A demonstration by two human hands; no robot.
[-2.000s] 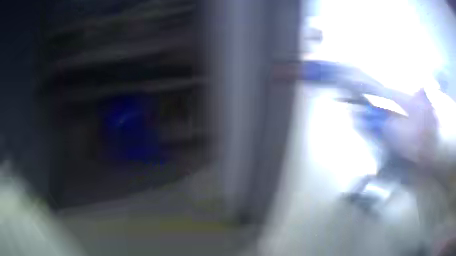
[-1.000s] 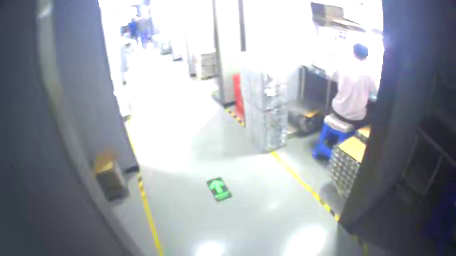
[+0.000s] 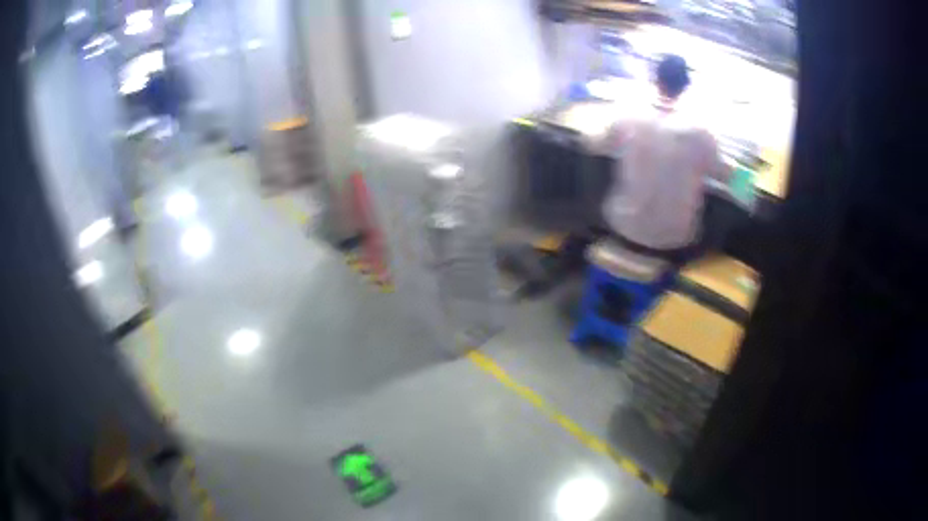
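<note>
Neither my left hand nor my right hand is in the picture. Nearest in front of me is the grey floor with a dark floor sign bearing a green arrow (image 3: 363,475). To the right, stacked trays with a tan cardboard top (image 3: 690,333) stand on the floor, partly cut off by a dark wall edge. A tall silver-grey stack (image 3: 438,234) stands at the middle, blurred, so its contents cannot be told.
A person (image 3: 661,168) sits on a blue stool (image 3: 614,305) at a bright bench on the right. A yellow floor line (image 3: 544,407) runs past the stacks. A pillar (image 3: 331,112) and another cardboard-topped stack (image 3: 288,155) stand farther back. Dark walls frame both sides.
The view has moved forward and turned right. The floor sign now sits lower and farther left, and the seated person, stool and stacks have shifted left and appear larger.
</note>
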